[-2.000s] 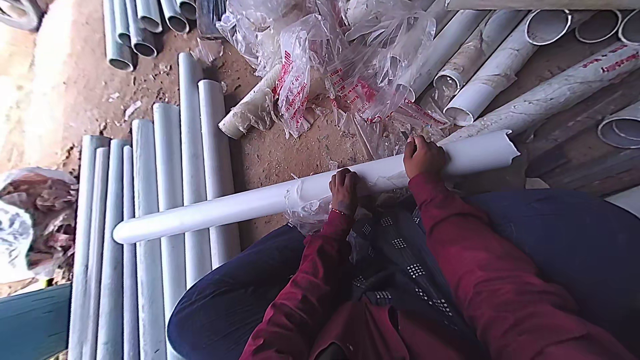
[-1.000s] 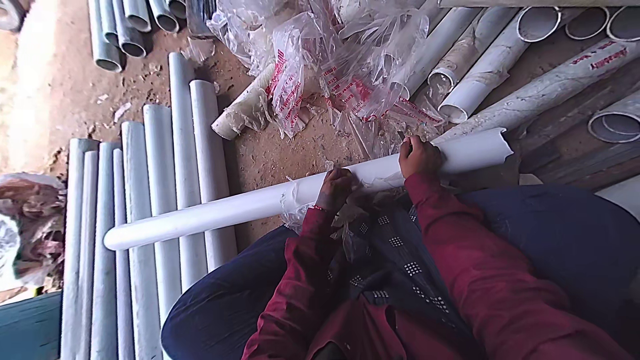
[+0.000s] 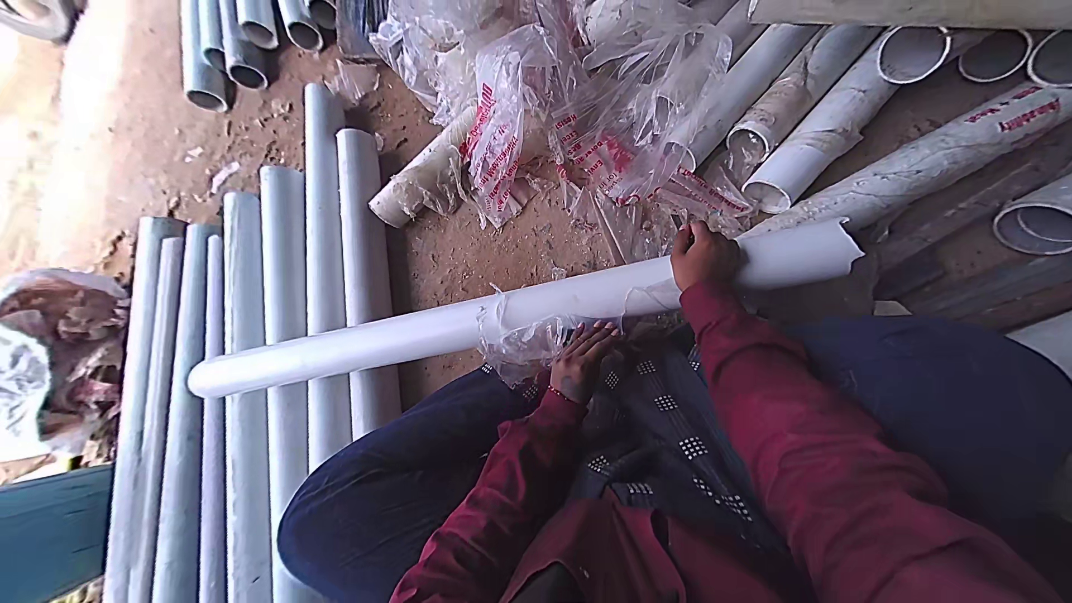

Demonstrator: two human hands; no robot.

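Note:
A white plastic pipe [image 3: 419, 333] lies across my lap, its jagged broken end at the right and its left end over a row of other pipes. My right hand [image 3: 703, 258] grips it near the jagged end. Against the lower side of the pipe rests my left hand [image 3: 584, 356], fingers extended, touching crumpled clear plastic film [image 3: 521, 339] that bunches around the pipe's middle. Whether the left hand pinches any film cannot be told.
Grey-white pipes [image 3: 243, 335] lie side by side at the left. Torn printed plastic wrapping [image 3: 519, 109] is heaped beyond the held pipe. More pipes [image 3: 825, 138] lie at the upper right, others [image 3: 201, 67] at the upper left. A teal surface [image 3: 54, 523] shows at the lower left.
My left hand has let go of the pipe's top and moved down to its near side, with fingers straightened. More of the bunched film now shows. The right hand keeps its grip.

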